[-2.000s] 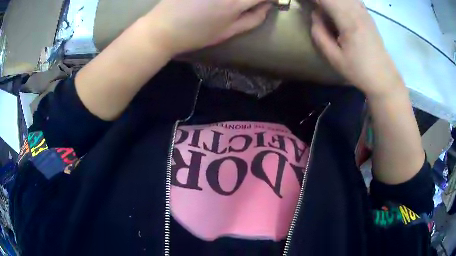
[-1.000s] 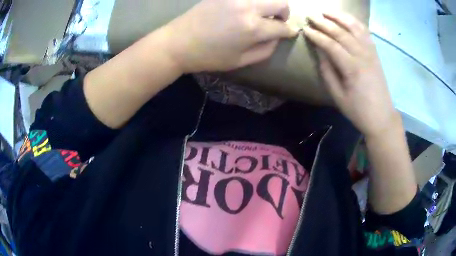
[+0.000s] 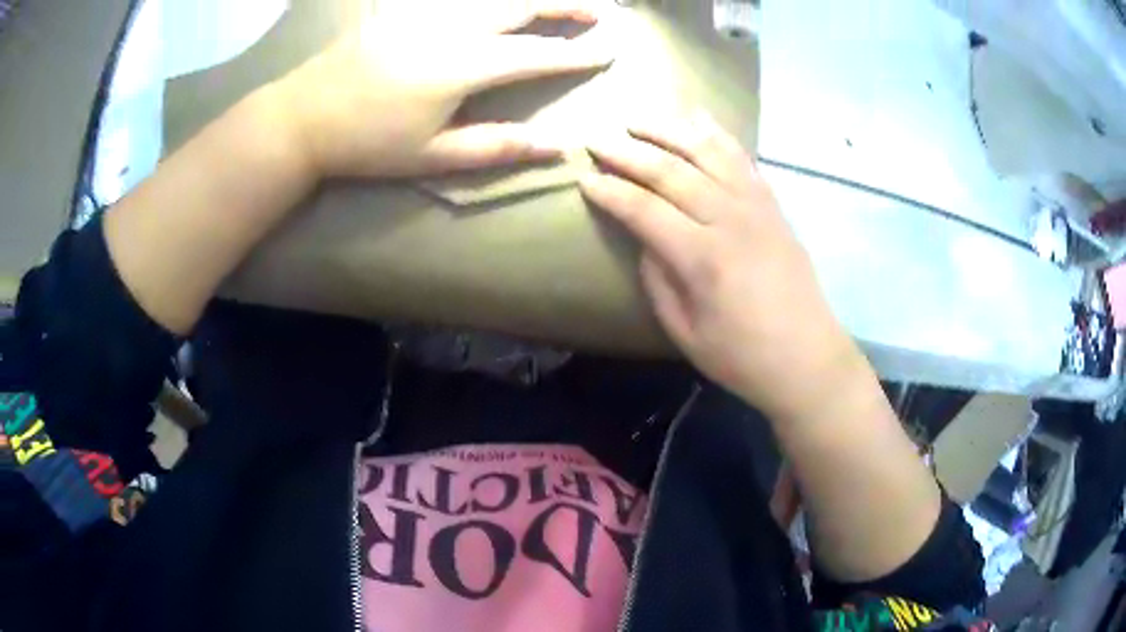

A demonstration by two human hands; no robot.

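A tan garment panel (image 3: 408, 266) lies over the table's front edge, its lower edge at my body. A tan patch pocket (image 3: 494, 191) lies on it, its pointed lower edge showing below my hands. My left hand (image 3: 432, 105) lies over the pocket, fingers apart, thumb near its lower edge. My right hand (image 3: 710, 235) rests on the panel with its fingertips at the pocket's right side. Glare washes out the pocket's upper part; no needle can be made out.
The white machine table (image 3: 889, 259) extends to the right, with a dark seam line across it. A small round metal part (image 3: 737, 17) stands at the top edge. Blurred clutter lies beyond the table at far right. My dark sleeves are at both sides.
The view has shifted, showing more table. My fingers, earlier close together at a small bit of cloth, now lie flatter on the pocket, and its pointed edge shows.
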